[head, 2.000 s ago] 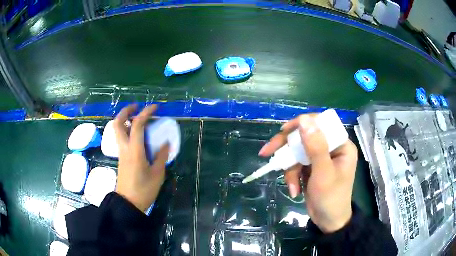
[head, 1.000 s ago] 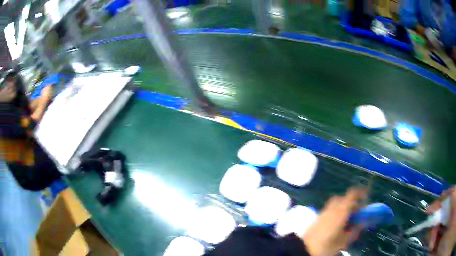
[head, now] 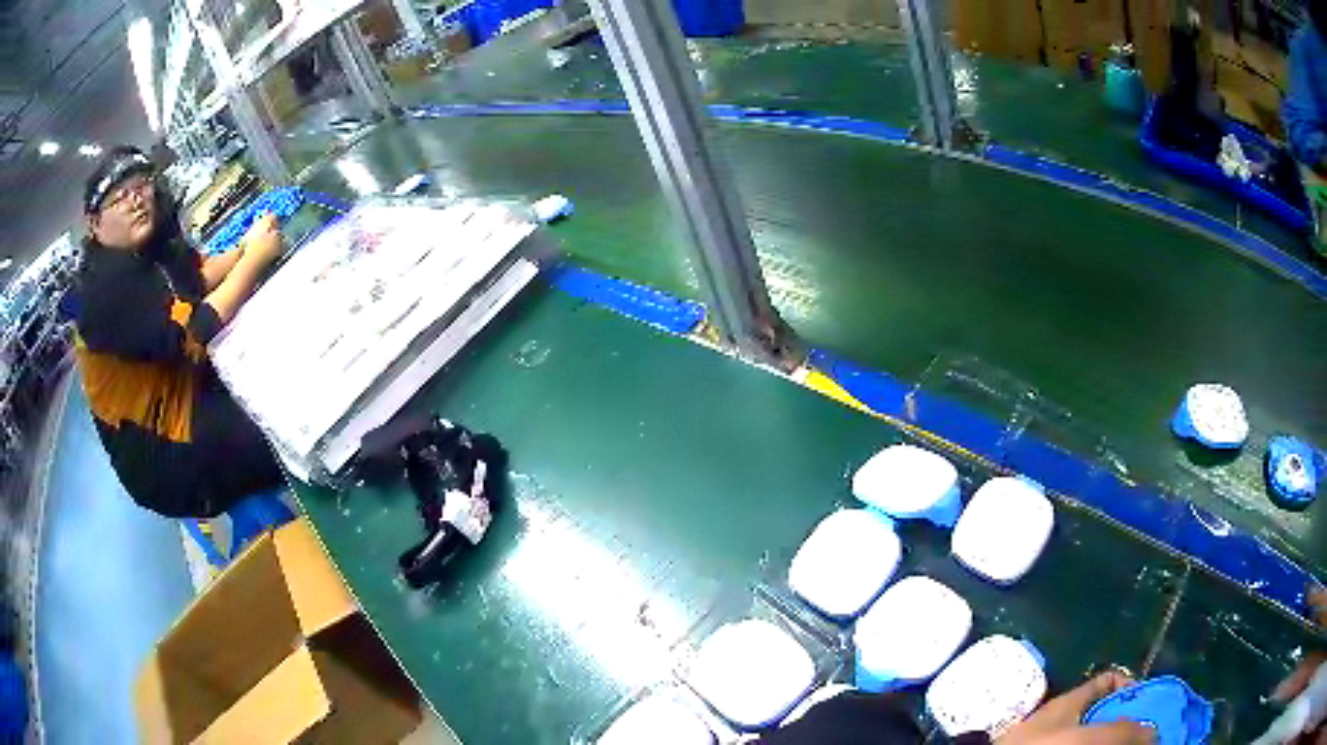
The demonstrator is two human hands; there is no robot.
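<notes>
My left hand (head: 1074, 712) is at the bottom right, cut off by the lower edge, with its fingers on a blue plastic housing (head: 1160, 709). My right hand (head: 1300, 678) is mostly cut off at the right edge. It holds a white squeeze bottle (head: 1289, 726), of which only a small part shows. White-topped housings with blue edges (head: 913, 629) lie in rows left of my left hand, on clear tray plastic. A white-topped unit (head: 1212, 415) and a blue unit (head: 1292, 470) are on the green belt.
A metal post (head: 691, 182) stands at the belt's blue edge strip. A stack of white sheets (head: 386, 313), a black object (head: 450, 501) and an open cardboard box (head: 269, 655) are at left. A seated person (head: 153, 328) is at far left.
The view has swung left, so the hands now sit at the lower right corner. The left hand has kept its blue housing and the right hand its bottle. The seated person shows fully.
</notes>
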